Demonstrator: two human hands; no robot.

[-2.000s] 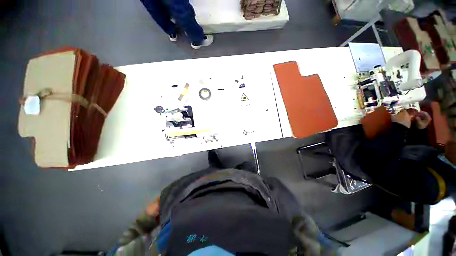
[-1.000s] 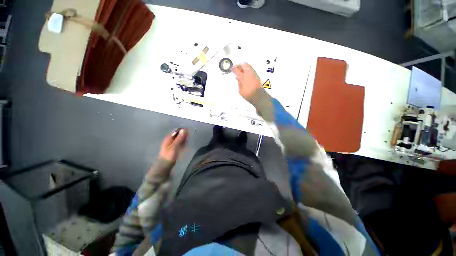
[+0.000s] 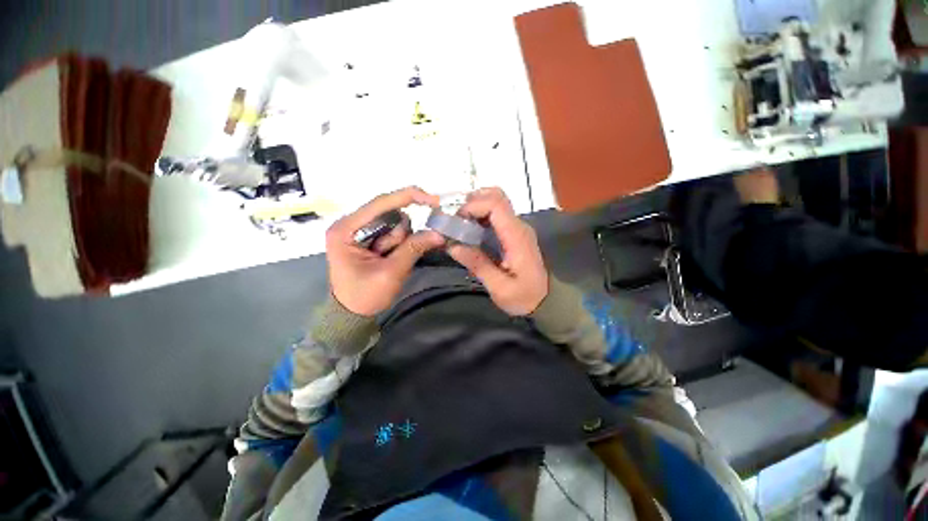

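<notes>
My left hand [image 3: 373,249] and my right hand [image 3: 507,254] are close together in front of my apron, at the table's front edge. Between them is a grey ring, looking like a tape roll [image 3: 455,227], seen partly edge-on, with my right fingers around it and my left fingertips touching its side. A small dark and silver object, perhaps a tool [image 3: 378,228], is tucked in my left hand, mostly hidden by the fingers.
A white sewing machine [image 3: 267,81] stands on the white table [image 3: 356,127]. A banded leather bundle [image 3: 107,168] lies left, a flat rust-brown panel [image 3: 600,117] right. Another machine [image 3: 784,87] and a person's dark sleeve [image 3: 794,275] are further right.
My right hand has lifted the grey ring off the table and come back toward my body. My left hand has risen to meet it. The camera view has shifted.
</notes>
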